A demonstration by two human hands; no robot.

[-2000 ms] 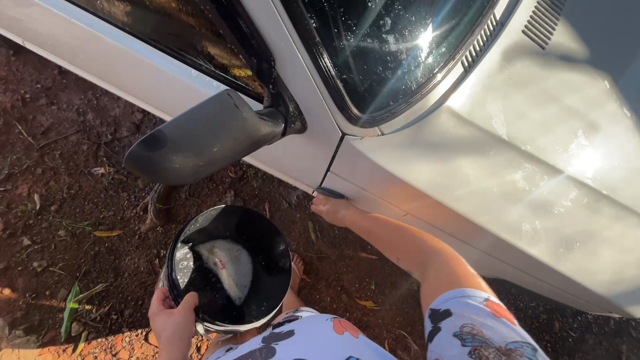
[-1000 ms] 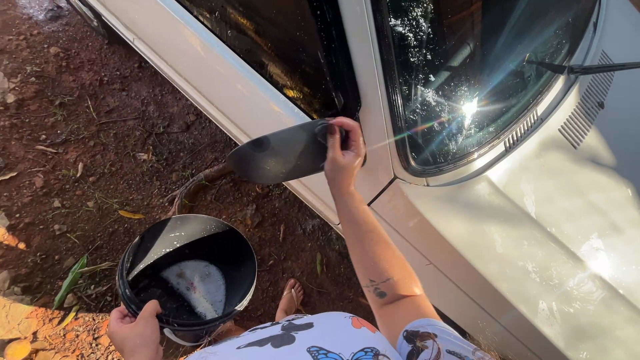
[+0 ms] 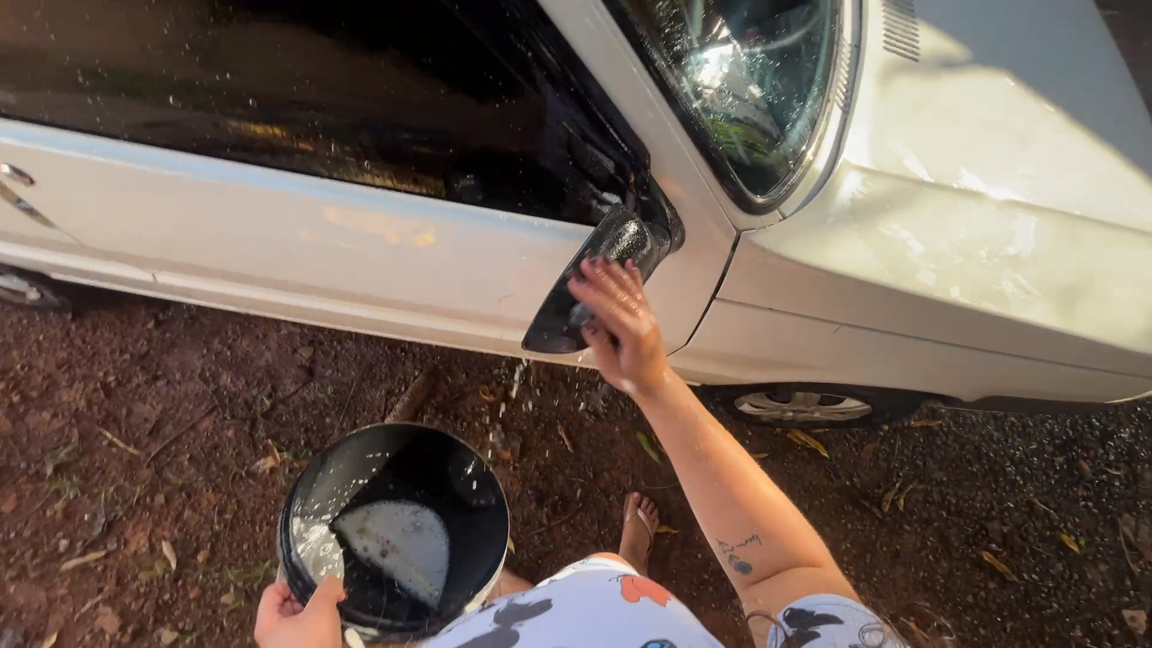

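Note:
My left hand (image 3: 301,616) grips the near rim of a black bucket (image 3: 310,504), its thumb over the edge. Sudsy water (image 3: 400,544) lies in the bucket. My right hand (image 3: 625,324), wet and with fingers spread, is at the black side mirror (image 3: 562,306) of a white car, its palm facing the wet housing. Drops of water fall below the mirror. Whether something small is under the right palm cannot be told.
The car's door (image 3: 432,261) and dark side window (image 3: 270,99) are at the left, the windshield (image 3: 756,117) and hood (image 3: 981,207) at the right. A front wheel (image 3: 801,405) shows below. My sandaled foot (image 3: 639,522) stands on reddish soil with scattered leaves.
One second ago my right hand had its fingers on the mirror's upper edge; now it is spread at the housing, with water dripping. My left hand has stayed on the bucket's rim.

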